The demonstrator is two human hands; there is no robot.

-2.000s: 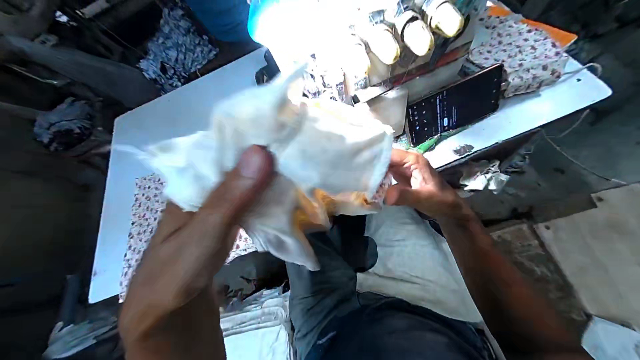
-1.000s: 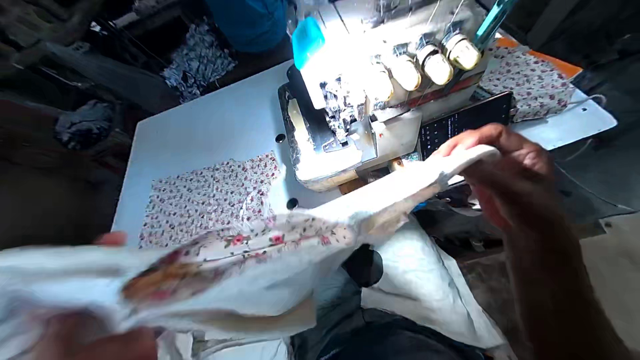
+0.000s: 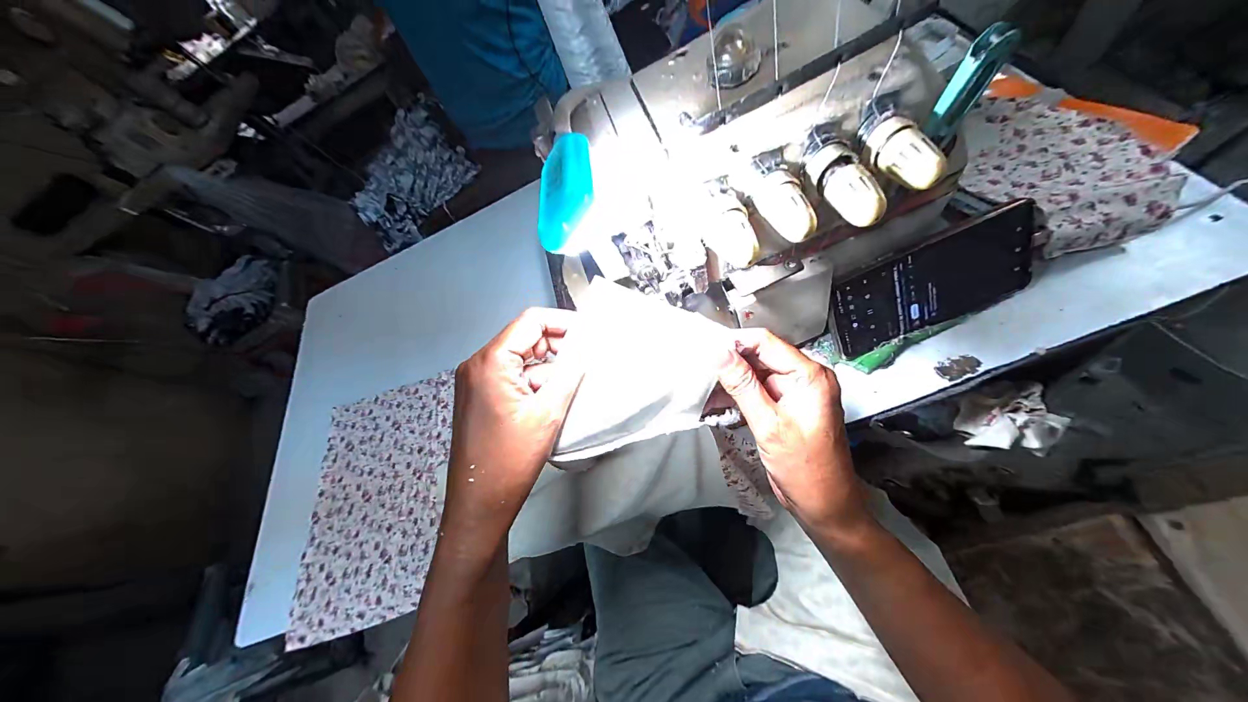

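Observation:
White fabric (image 3: 639, 375) is stretched between my two hands, close in front of an overlock sewing machine (image 3: 799, 136). My left hand (image 3: 512, 395) pinches its left edge; my right hand (image 3: 785, 414) pinches the right edge between thumb and fingers. More of the cloth hangs below toward my lap, with a floral-print part (image 3: 743, 473) beneath my right hand. Strong lamp light washes out the fabric's upper part and the machine's needle area. A flat piece of floral fabric (image 3: 375, 517) lies on the white table left of my left hand.
A phone (image 3: 934, 278) leans against the machine's right front. Folded floral cloth (image 3: 1072, 171) lies on the white table (image 3: 429, 283) at the right, by an orange item (image 3: 1131, 115). Green-handled thread snips or a similar tool (image 3: 975, 78) stands at the machine. Fabric scraps (image 3: 414, 175) are heaped beyond the table.
The white fabric, spread low and wide across my lap one second ago, is now raised before the machine. My hands have come closer together, the right one moving left.

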